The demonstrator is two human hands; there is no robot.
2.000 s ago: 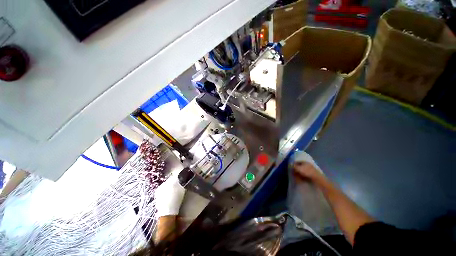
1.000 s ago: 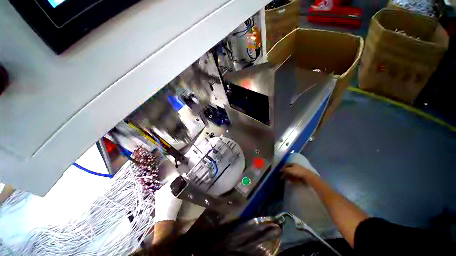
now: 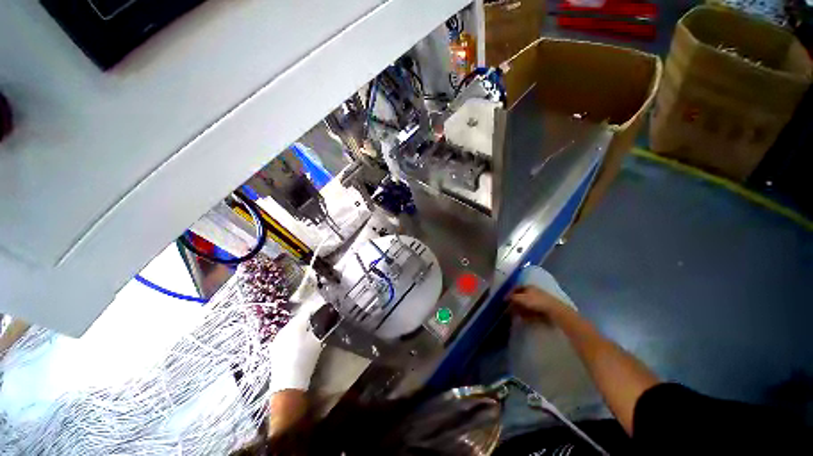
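My left hand [image 3: 296, 349], in a white glove, is at the near-left edge of the round pale winding disc [image 3: 414, 298], beside a small dark block [image 3: 324, 319]. Its fingertips are too blurred to tell what they hold. The disc carries metal bars, pins and a short blue tube. White cables [image 3: 151, 392] are fanned out at the left, with dark red-brown tips [image 3: 266, 289] clustered near the glove. My right hand [image 3: 533, 305] is right of the disc, at the machine's blue side, over a pale surface; its fingers are curled and what they hold is unclear.
A white machine cover [image 3: 205, 107] spans the upper left. Green [image 3: 444, 315] and red [image 3: 467, 283] buttons sit right of the disc. Metal arms stand behind the disc. A sheet-metal chute [image 3: 544, 169] leads beside an open carton [image 3: 584, 67]; another carton [image 3: 726, 107] stands farther right.
The metal mechanism behind the disc has shifted, exposing a pale block where a dark chute opening showed. A black curved hose now shows at the left. My left hand has moved slightly; my right stays near its place.
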